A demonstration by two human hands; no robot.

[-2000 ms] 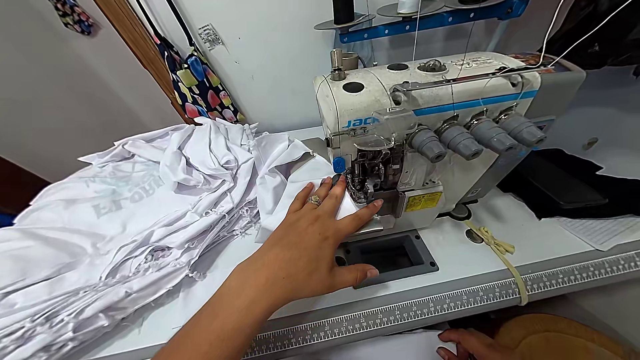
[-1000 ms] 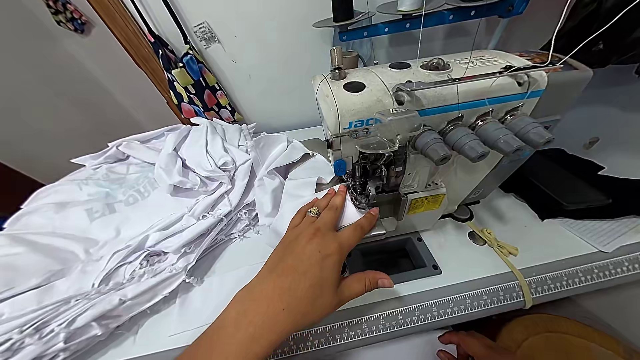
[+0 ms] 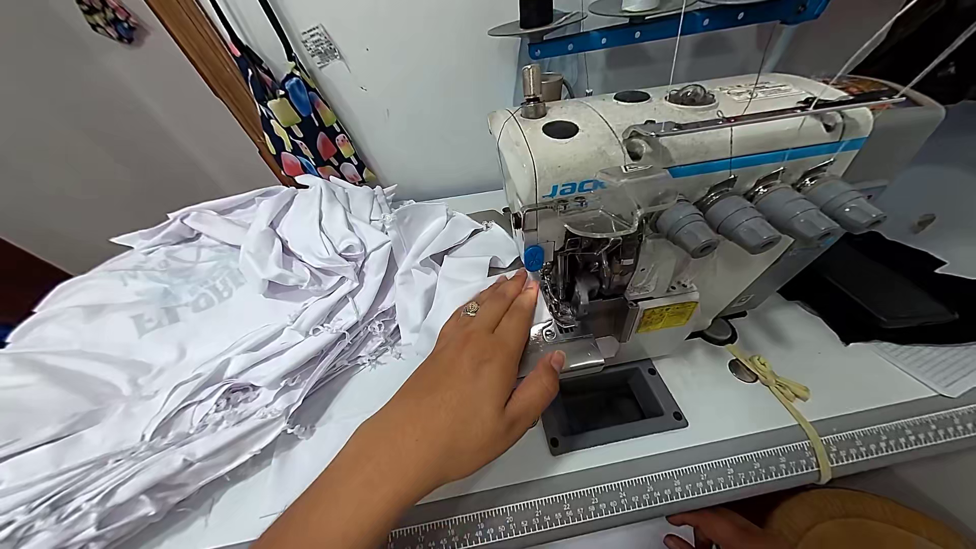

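Note:
My left hand point(image 3: 488, 358) lies palm down on white fabric point(image 3: 435, 282) just left of the needle area of a Jack overlock sewing machine point(image 3: 595, 259). Its fingertips touch the cloth beside the presser foot, and its thumb is spread toward the metal cloth plate point(image 3: 568, 354). A large heap of white fabric pieces point(image 3: 320, 236) with loose threads spreads to the left. Below the table's front edge, at the bottom of the view, my right hand point(image 3: 717, 530) shows only partly, near pale material point(image 3: 625, 534); whether it grips this is hidden.
A measuring tape point(image 3: 595, 499) runs along the table's front edge, with a yellowish tied strip point(image 3: 793, 412) over it. A dark rectangular tray point(image 3: 614, 408) is set before the machine. Black fabric point(image 3: 877, 290) and a printed sheet point(image 3: 930, 366) lie right. Thread cones stand behind.
My left hand has shifted from in front of the presser foot to its left side, exposing the metal cloth plate. My right hand stays low, below the table edge.

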